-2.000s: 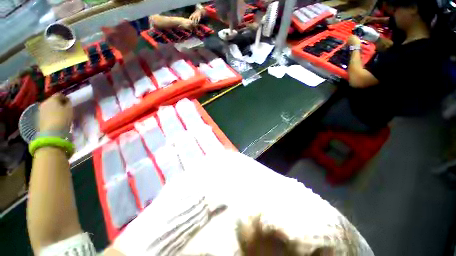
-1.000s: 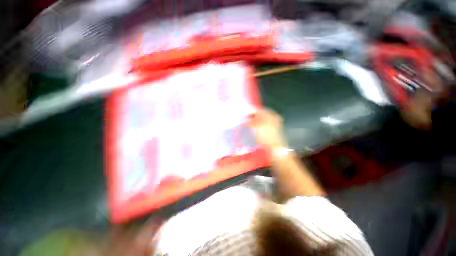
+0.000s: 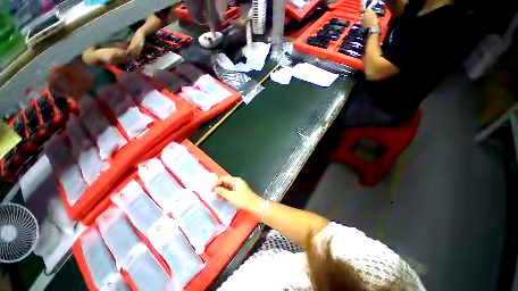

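A red phone tray (image 3: pixel 245 223) lies on the dark green bench in front of me, with bagged phones (image 3: pixel 161 185) in two rows of slots. They show as grey blocks in whitish pouches. My right hand (image 3: pixel 234 192) is over the tray's right side, its bent fingertips at the upper part of a bagged phone; whether they grip it cannot be told. My left hand is not in view.
Stacked red trays (image 3: pixel 136 159) with half-bagged phones stand behind. A white fan (image 3: pixel 11 232) is at the left. Clear plastic (image 3: pixel 237 79) and white paper (image 3: pixel 315 74) lie at the back. A person (image 3: pixel 423 57) works at the right near a red stool (image 3: pixel 369 150).
The view has shifted from the blurred earlier frame. My left arm, raised at the left two seconds ago, is out of view. My right hand remains at the front tray's right side.
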